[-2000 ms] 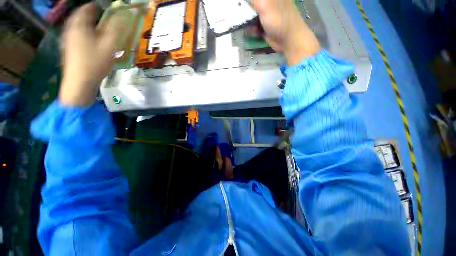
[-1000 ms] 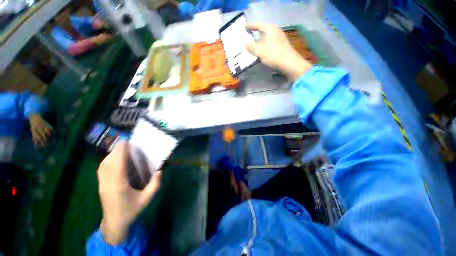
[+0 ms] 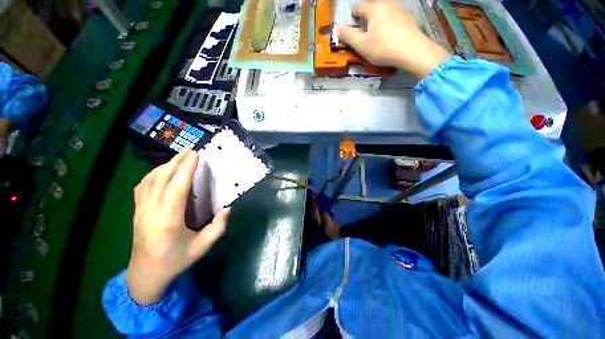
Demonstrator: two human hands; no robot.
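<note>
My left hand (image 3: 169, 222) holds a phone frame (image 3: 229, 169), silvery-white inside with a black rim, over the green bench at the lower left. My right hand (image 3: 391, 40) is at the orange-brown fixture base (image 3: 330, 61) near the top middle, its fingers on a phone-sized plate (image 3: 343, 14) there. My hand hides most of that plate, so whether it is fully seated cannot be told. The pale green fixture cover (image 3: 272, 63) lies raised open to the left of the base.
A black teach pendant (image 3: 169, 129) lies left of the machine, beside black-and-white slotted plates (image 3: 211, 49). A second fixture (image 3: 481, 30) is at the right. A red emergency stop (image 3: 538, 122) and green button (image 3: 259, 116) are on the white table's front (image 3: 332, 116).
My right hand has brought its plate down onto the orange-brown base. My left hand still holds its phone frame. The view has shifted.
</note>
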